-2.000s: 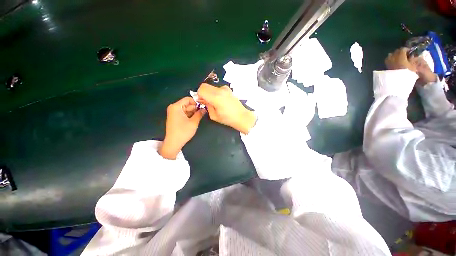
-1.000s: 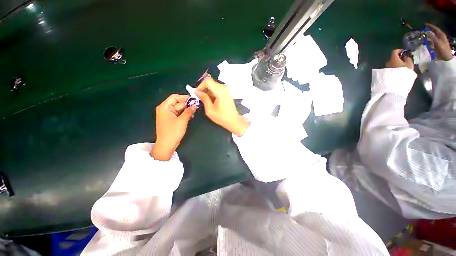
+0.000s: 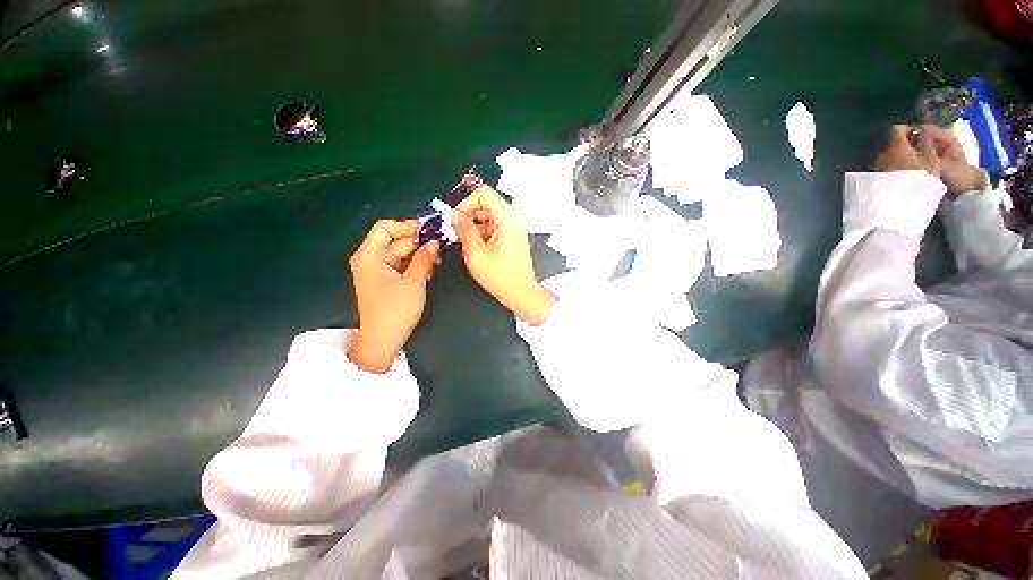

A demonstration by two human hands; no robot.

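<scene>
My left hand (image 3: 389, 283) holds a small dark, glossy round clip part (image 3: 430, 228) between thumb and fingers, a little above the green surface. My right hand (image 3: 498, 252) pinches a small white wipe (image 3: 443, 218) against the part's right side. The two hands nearly meet at the fingertips. The fingers hide part of the disc. A small metal clip (image 3: 469, 181) shows just above my right fingers; whether it lies on the surface cannot be told.
Dark round parts lie on the green belt (image 3: 204, 283) at upper left (image 3: 299, 121) and far left (image 3: 65, 173). A slanting metal post (image 3: 613, 170) stands among white wipes (image 3: 743, 227). At right, a neighbour's hands (image 3: 931, 156) work beside a blue-and-white packet (image 3: 990, 127).
The wipe now lies against the disc, which shows less than a second ago. The upper-left belt parts have shifted right. The neighbour's hands have come together.
</scene>
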